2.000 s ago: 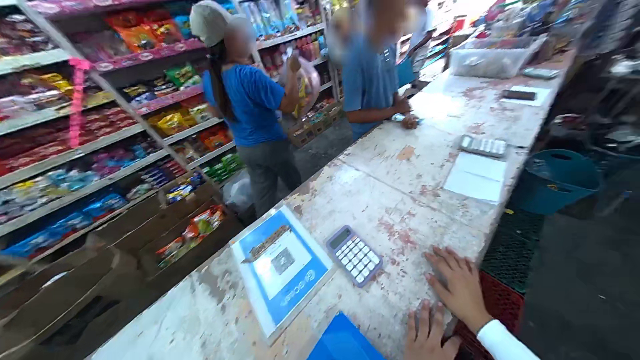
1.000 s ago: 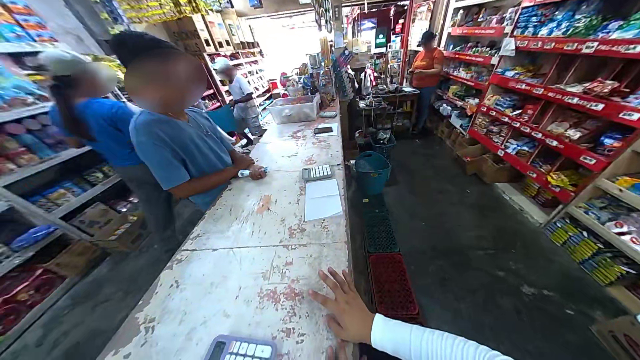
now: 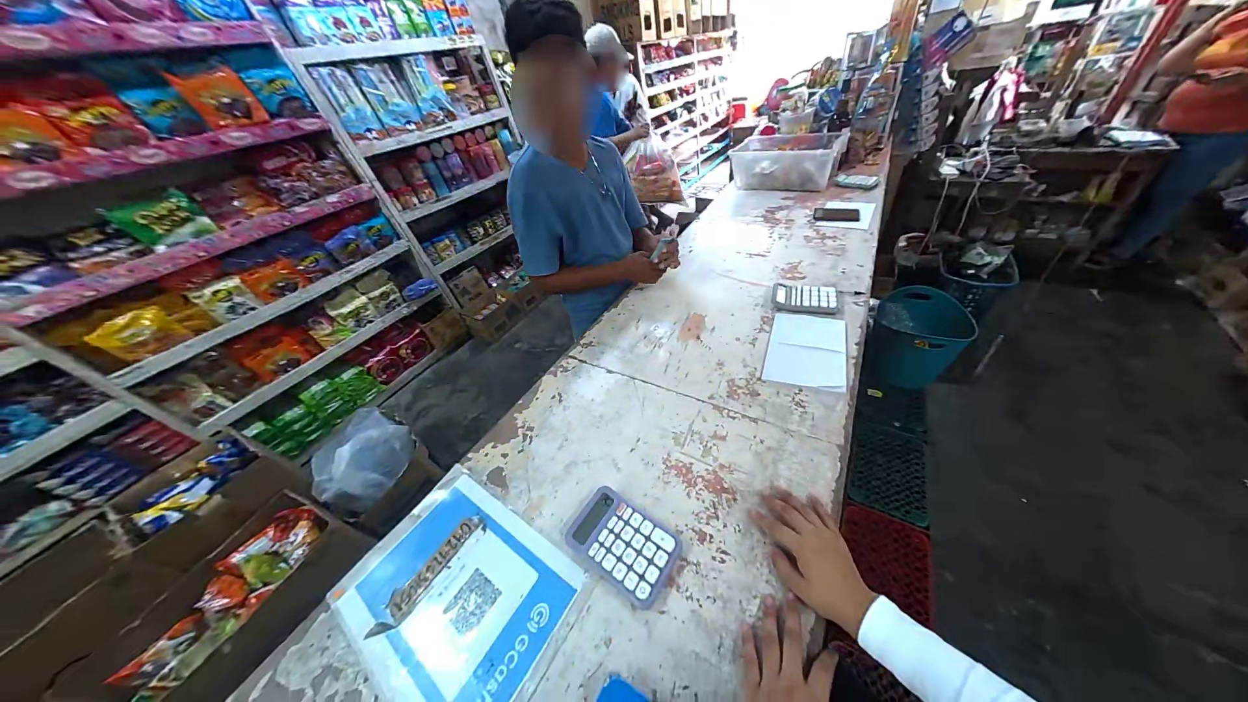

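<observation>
My right hand [image 3: 814,556], in a white sleeve, rests palm down with fingers spread near the right edge of a worn, paint-chipped counter [image 3: 712,448]. Just below it, my left hand [image 3: 785,653] lies flat at the bottom of the view, partly cut off. Neither holds anything. Left of both hands is a purple calculator with white keys [image 3: 624,546], touched by neither. Beyond it lies a laminated blue-and-white sheet with a printed code [image 3: 468,595]. A blue object [image 3: 621,690] shows at the bottom edge.
Farther along the counter are white paper [image 3: 805,351], a grey calculator [image 3: 806,297], a dark phone [image 3: 837,214] and a clear plastic bin [image 3: 785,161]. A person [image 3: 585,214] stands across it, holding something small. A teal basket [image 3: 916,336] and stacked crates [image 3: 887,556] stand at right.
The view has swung right and then back left. Both hands stay resting on the counter. The person across the counter keeps their hands together over it.
</observation>
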